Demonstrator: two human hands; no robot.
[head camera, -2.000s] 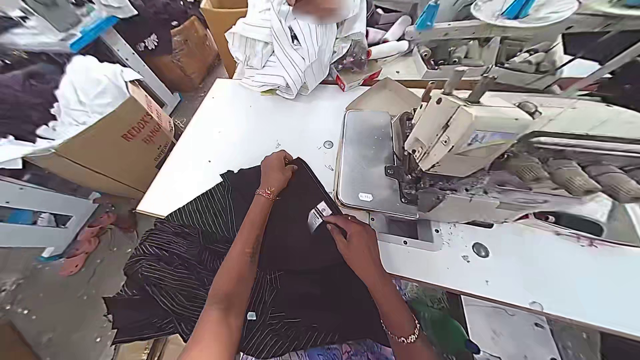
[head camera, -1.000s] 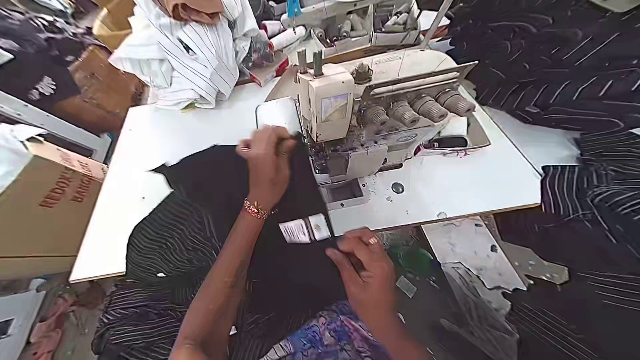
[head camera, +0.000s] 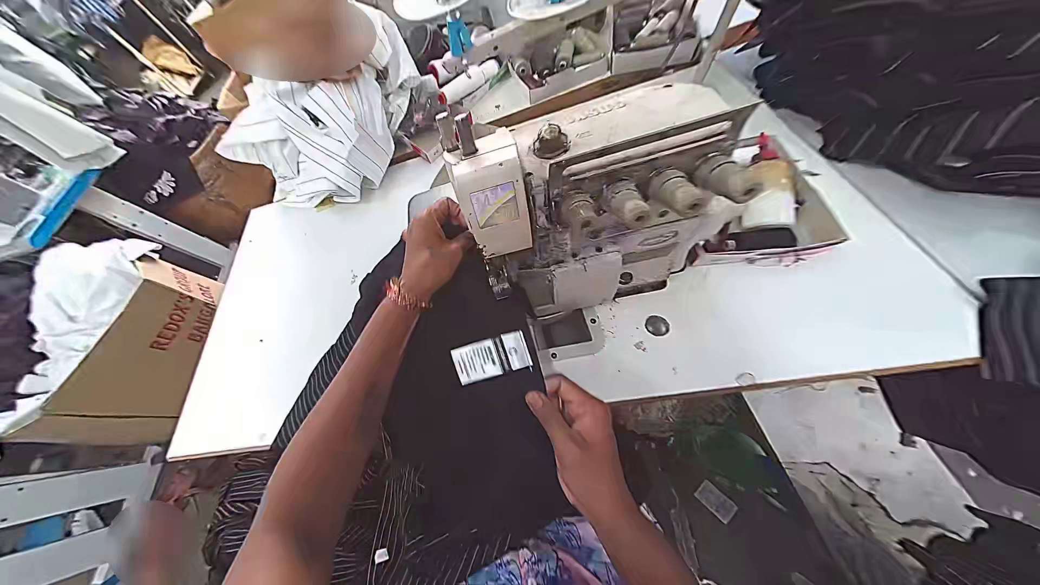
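Note:
A black garment piece (head camera: 455, 439) with pinstriped parts lies over the front edge of the white sewing table and hangs down. White labels (head camera: 491, 357) bearing writing are on it near its right edge. My left hand (head camera: 437, 244) grips the fabric's far end, just left of the head of an overlock sewing machine (head camera: 497, 195). Fabric lies beneath the presser foot area (head camera: 499, 280); the needle itself is too small to make out. Nearer me, my right hand (head camera: 573, 426) pinches the right edge of the fabric between thumb and fingers, just below the labels.
White striped garments (head camera: 325, 138) are heaped behind the table's left part, beside a person (head camera: 284, 36). A cardboard box (head camera: 122, 357) holding white cloth stands at left. Thread cones (head camera: 471, 81) lie behind the machine. Dark striped fabric (head camera: 918, 89) is piled at right; the table's front edge (head camera: 812, 374) runs below the machine.
The black fabric and its labels have come from left of the machine to beneath its head. My left hand, earlier on the fabric's far edge, is now beside the machine head.

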